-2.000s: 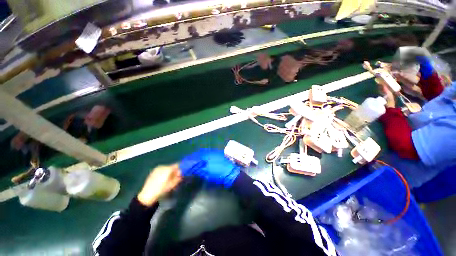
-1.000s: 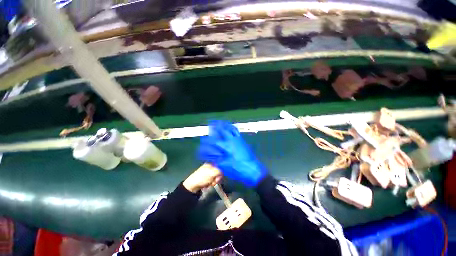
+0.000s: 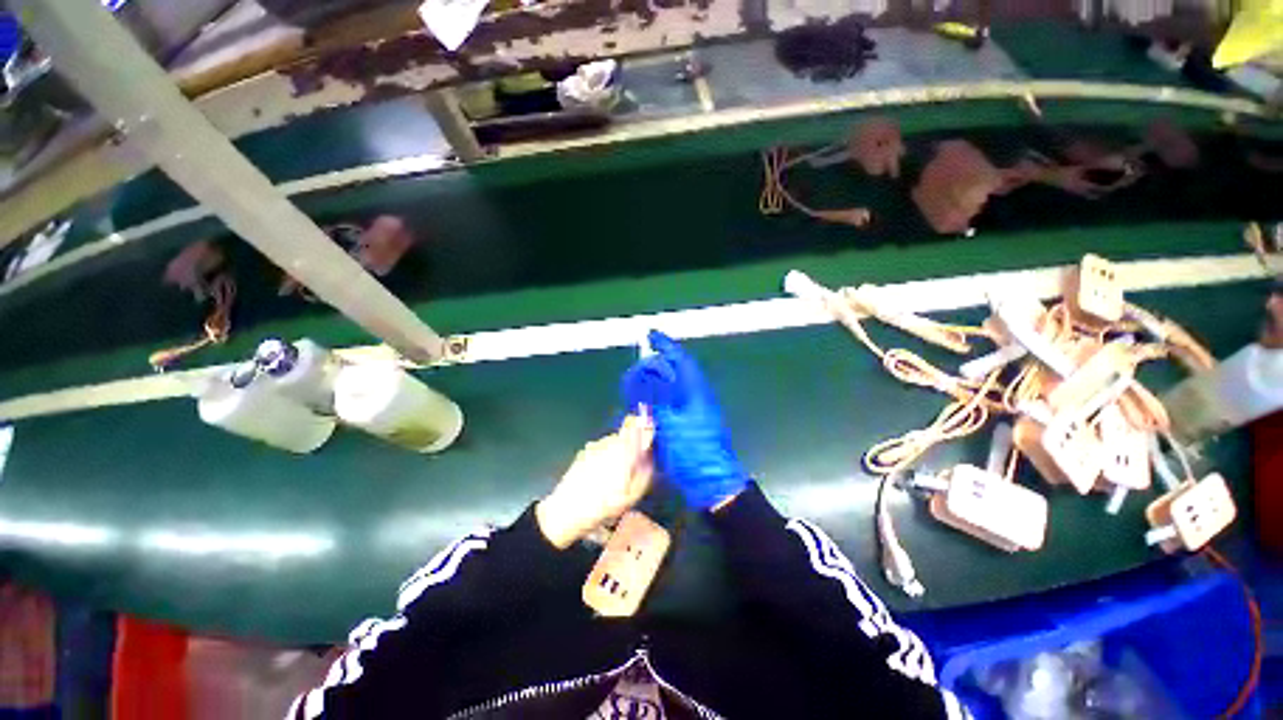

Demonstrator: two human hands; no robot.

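Note:
My left hand (image 3: 601,483), bare, is closed on the cord of a beige-pink power strip (image 3: 628,564); the strip's block lies just below it, near my body. My right hand (image 3: 684,426), in a blue glove, is closed beside my left hand. A small white end shows at its fingertips, and a bit of pink cord shows between the hands; whether a cloth is in the glove cannot be told. A pile of power strips with cords (image 3: 1074,408) lies on the green bench (image 3: 760,521) to the right.
Translucent bottles (image 3: 398,407) stand at the left by a slanting post (image 3: 267,211). Another bottle (image 3: 1227,394) is at the right, with part of another person's hand. More strips (image 3: 954,186) lie on the belt behind the white edge strip. A blue bin (image 3: 1168,619) and red bin (image 3: 148,672) stand below.
The view has swung right to left, bringing the bottles and pile rightward. A power strip now hangs from my left hand's grip near my body. My gloved hand has moved close above my left hand.

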